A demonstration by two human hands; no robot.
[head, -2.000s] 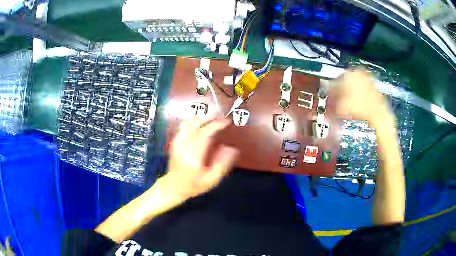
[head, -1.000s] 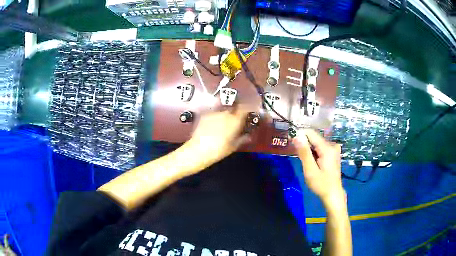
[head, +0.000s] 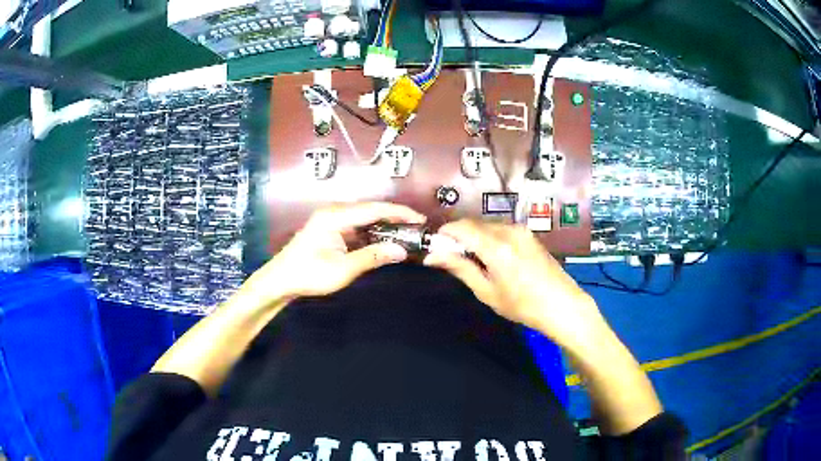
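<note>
A small dark unit with shiny metal [head: 405,237] is held between my two hands at the board's front edge. My left hand [head: 347,243] grips its left end. My right hand [head: 482,261] is at its right end, fingertips closed around a pale part of it or beside it. Another small dark round unit [head: 446,195] stands on the reddish-brown board [head: 378,194], just above my hands. Pale sockets [head: 397,161] run across the board. A black test lead [head: 538,135] reaches down to the rightmost socket.
A packed clear tray [head: 166,189] lies left of the board, another clear tray [head: 657,171] right. A yellow-wrapped part [head: 401,101] with coloured wires and a green-white connector [head: 380,61] is at upper centre. A white box [head: 261,27] stands behind. Panel meters [head: 500,203] are lower right.
My hands have come together around one unit. My right hand has let go of the black lead, which now reaches the right socket. The dark unit at the board's left front no longer shows.
</note>
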